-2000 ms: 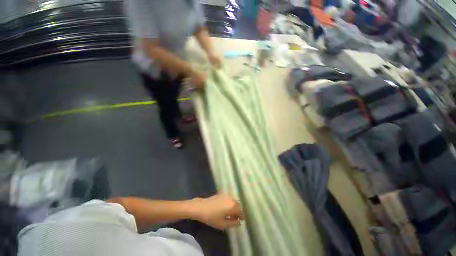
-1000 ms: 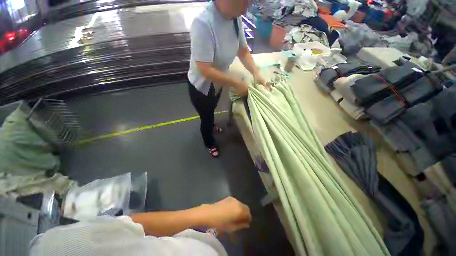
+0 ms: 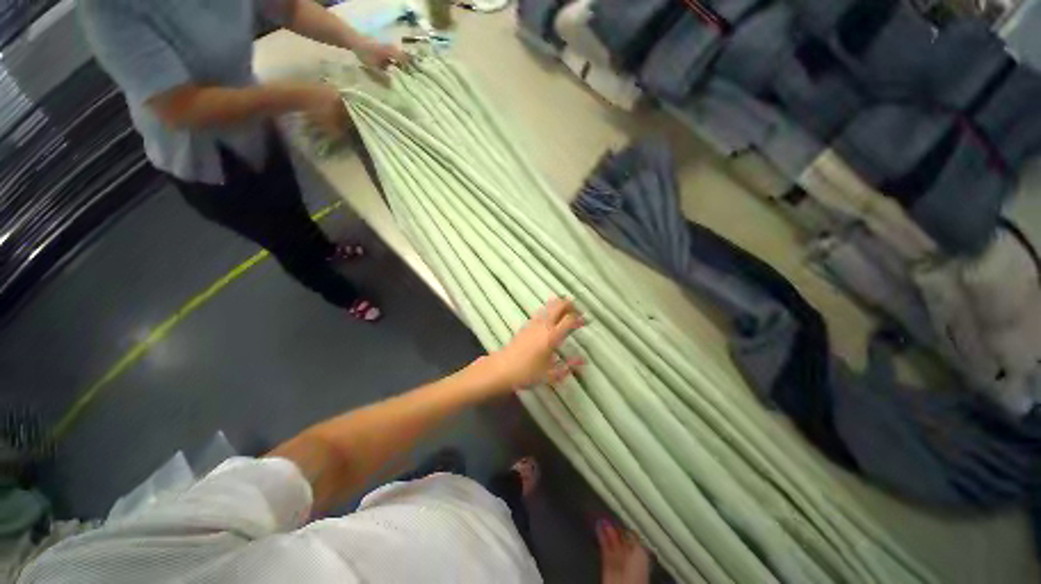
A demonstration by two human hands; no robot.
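Observation:
A light green curtain panel [image 3: 537, 274] in long folds lies lengthwise on the cream-topped table. My left hand [image 3: 541, 346] rests on its near side, around mid-length, with the fingers spread over the folds. My right hand [image 3: 622, 554] is at the panel's near edge, low in the picture and cut off by the bottom edge; its grip cannot be told. At the far end, another person's two hands [image 3: 382, 57] hold the gathered pleated heading.
A loose dark grey curtain [image 3: 748, 299] lies beside the green panel. Stacked grey and cream strapped bundles [image 3: 902, 171] line the table's far side. The other person [image 3: 188, 97] stands at the table's near side. A yellow line [image 3: 171, 331] crosses the grey floor.
My left hand was a closed fist beside the panel; it now lies on the folds with fingers spread. My right hand has come into view. The view has turned and moved closer to the panel.

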